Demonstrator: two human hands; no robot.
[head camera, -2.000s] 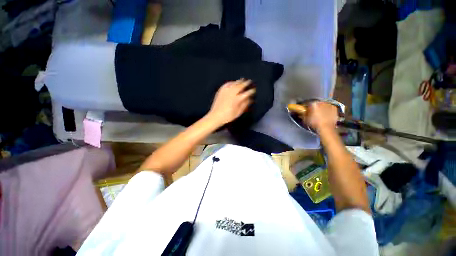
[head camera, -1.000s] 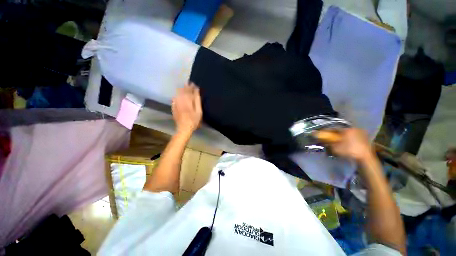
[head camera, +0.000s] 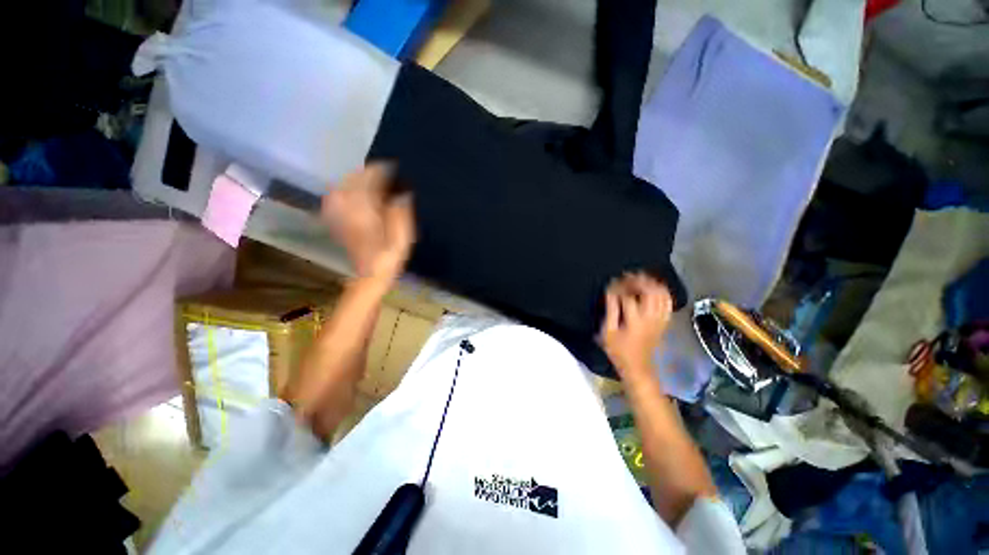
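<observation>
A black garment (head camera: 488, 195) lies over the pale sleeve board (head camera: 277, 92), whose knotted end shows at the upper left. My left hand (head camera: 372, 220) is blurred, at the garment's left front edge; whether it grips the cloth is unclear. My right hand (head camera: 638, 314) is on the garment's right front end, fingers curled on the black cloth. The steam iron (head camera: 748, 341), with its orange-tan handle, stands apart to the right of my right hand, at the table's right front corner.
A lavender-blue cloth (head camera: 737, 141) covers the table's right part. A blue block (head camera: 393, 22) is at the back. A pink tag (head camera: 230, 209) hangs at the left front edge. A carton (head camera: 260, 358) stands on the floor. Orange-red scissors (head camera: 922, 356) lie far right. The iron's hose (head camera: 851, 407) runs right.
My right hand has let go of the iron and moved left onto the garment. The iron has moved off the garment to the right. My left hand stays near the garment's left edge.
</observation>
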